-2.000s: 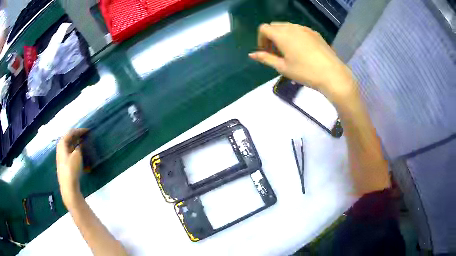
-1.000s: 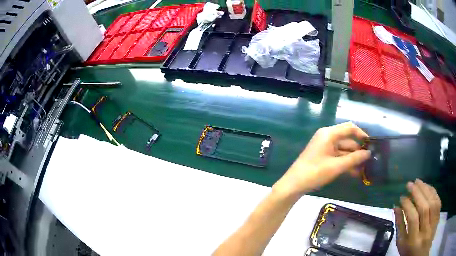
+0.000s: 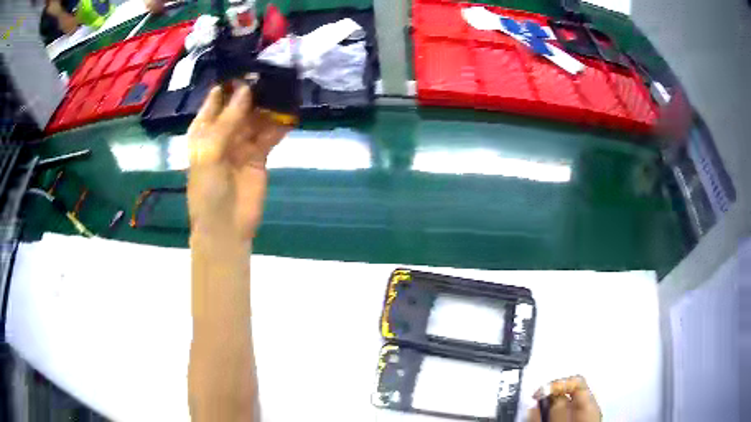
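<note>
My left hand is raised over the far side of the belt, gripping the solid end of a black phone frame with an orange edge. The rest of this frame is dark and blurred against the tray. A thicker black frame with yellow edging lies on the white mat. A thinner frame lies against its near side. My right hand is at the bottom edge, cut off, closed on a small dark thing, possibly tweezers.
Another frame lies on the green belt, partly behind my left forearm. Red trays and a black compartment tray with a plastic bag stand beyond. Part of a person shows top left.
The view has swung right. My left hand has lifted its frame from over the belt to above the black tray. My right hand has moved away from it, down to the near edge.
</note>
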